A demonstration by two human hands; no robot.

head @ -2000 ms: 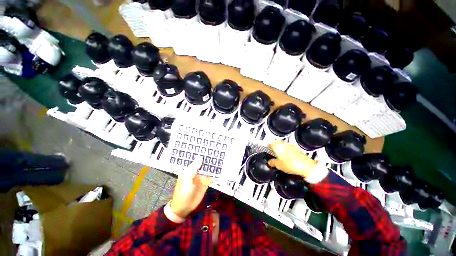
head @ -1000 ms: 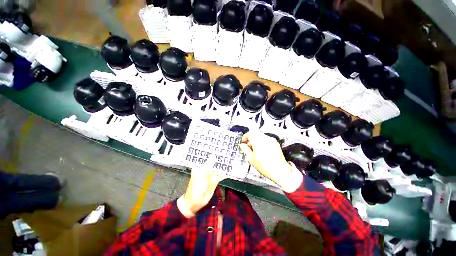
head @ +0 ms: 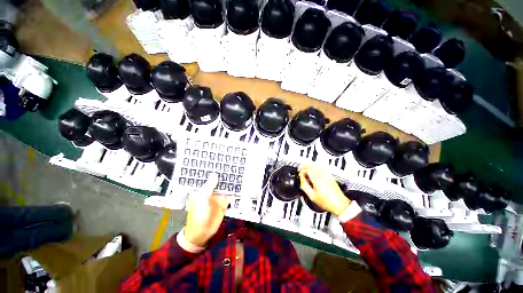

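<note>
My left hand holds the white parts tray by its near edge, thumb on top. The tray bears a grid of small dark parts and lies over part of the front camera row. My right hand is at the right side of a black camera head in the front row, fingertips touching or very close to it. Whether a small part is between the fingertips cannot be seen. White slotted camera bodies lie under the black heads.
More black camera heads stand in a middle row and a back row with white bodies. Brown board shows between rows on the green bench. White cameras sit far left. A person's dark-clothed leg and a carton are lower left.
My right hand has moved from the tray's right edge to the black camera head. The tray and my left hand have shifted left in view.
</note>
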